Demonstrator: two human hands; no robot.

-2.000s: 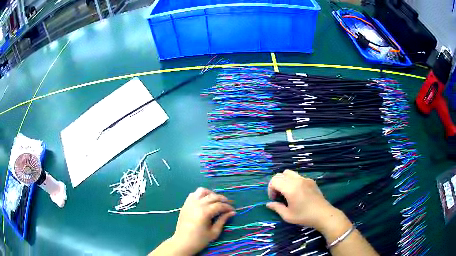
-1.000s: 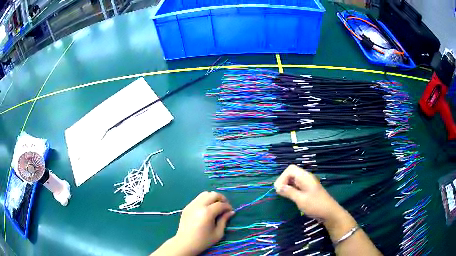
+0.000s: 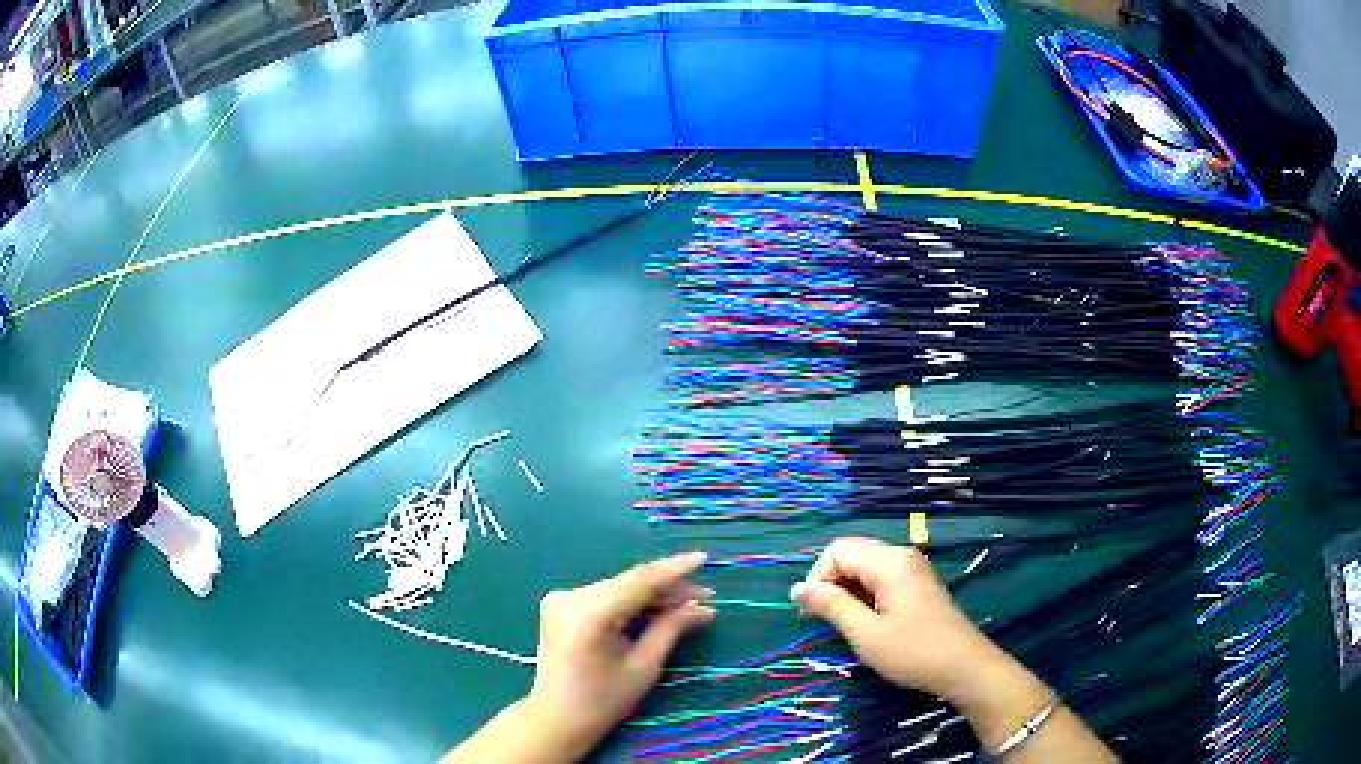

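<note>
My left hand and my right hand are at the lower middle, a short way apart. A thin green core wire runs between their fingertips. My right thumb and fingers pinch its right end; my left fingertips are near its left end, and their hold on it is unclear. A long white tubing runs from the left up to my left hand, where its end is hidden. White marker tubes lie in a loose pile to the left. Black multi-core cables lie in bundles at the right, with coloured cores at both ends.
A white sheet lies upper left with one sample cable across it. A small fan and blue tray are far left. A blue bin stands at the top, a second tray upper right, a red tool right.
The bench scene has shifted slightly right in the picture. The blue and red wires between my hands have given way to a green one. My left fingers have opened somewhat, and my right hand sits lower.
</note>
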